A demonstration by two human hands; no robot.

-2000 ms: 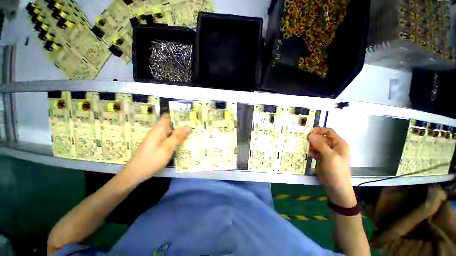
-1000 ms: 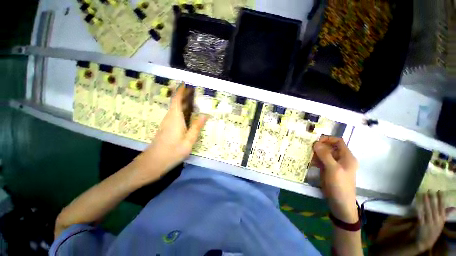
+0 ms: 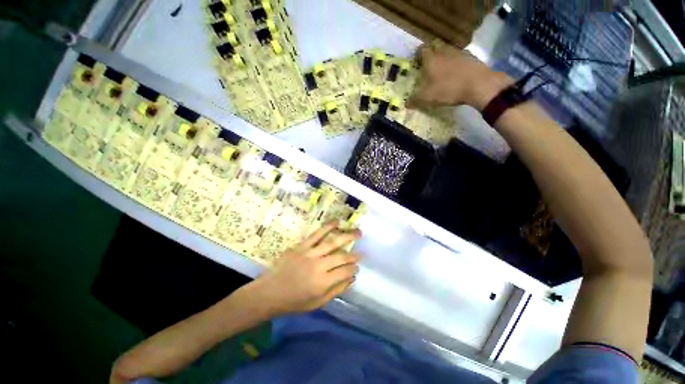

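A row of cream circuit boards (image 3: 180, 191) lies between the pale metal rails, with black and yellow parts along the far edge. My left hand (image 3: 315, 271) rests on the right end of this row, fingers spread a little. My right hand (image 3: 449, 77) reaches beyond the rail, over the right end of the waiting boards (image 3: 349, 86). Its fingers are curled at the board edge; whether they grip it cannot be told. A dark red strap is on the right wrist.
A small black bin (image 3: 387, 161) of silvery parts stands beyond the rail (image 3: 300, 159). The large dark bin with orange rings (image 3: 538, 229) is partly hidden by my right arm. More waiting boards (image 3: 259, 67) lie farther left.
The view has turned. The boards on the track now sit together in one row at the left. My right hand has left the track and moved across the rail to the waiting boards.
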